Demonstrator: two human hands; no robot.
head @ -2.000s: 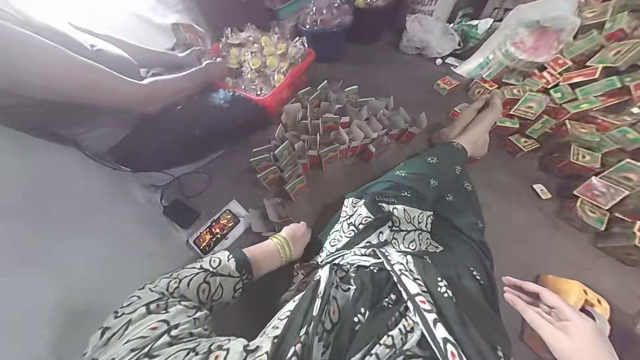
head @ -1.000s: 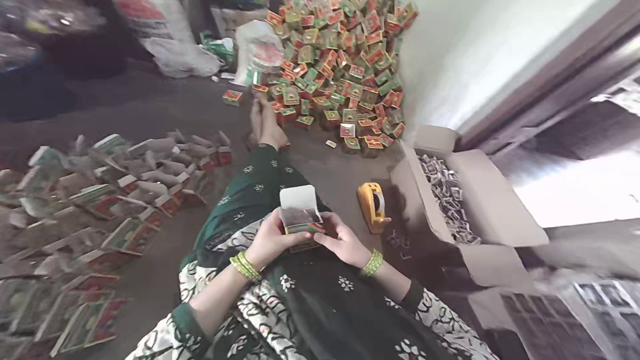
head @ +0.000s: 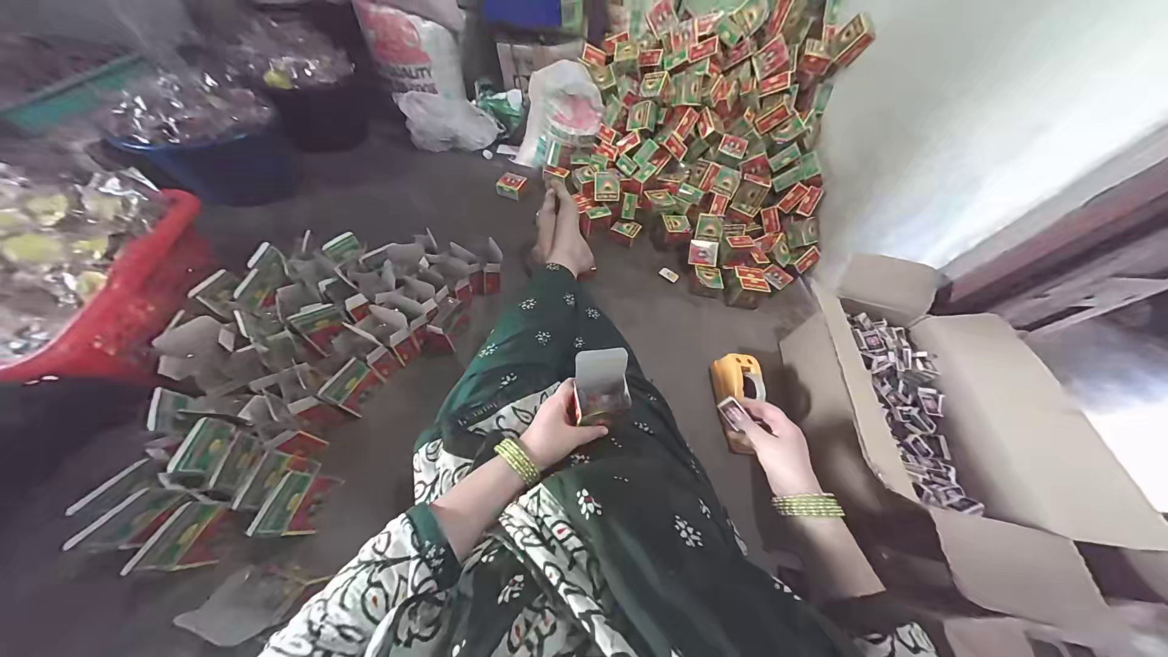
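My left hand (head: 558, 431) grips a small printed carton (head: 602, 401) above my lap, its pale flap standing up. Between the fingertips of my right hand (head: 774, 440) is a small printed packet (head: 733, 415), held over a yellow tape dispenser (head: 730, 370) on the floor. To the left stand rows of open red and green cartons (head: 347, 383) with raised flaps. A cardboard box (head: 844, 401) on the right holds many small packets (head: 903, 411) like the one I hold.
Beyond my feet, a large heap of red and green cartons (head: 712, 137) leans by the wall. A red tub (head: 137, 292) and a blue tub (head: 201, 160) hold wrapped items at left. White sacks (head: 420, 55) stand at the back.
Both hands were at the carton a second ago; now my right hand has moved right, to the tape dispenser, and holds a packet. The left keeps the carton. The view has swung right since the oldest frame.
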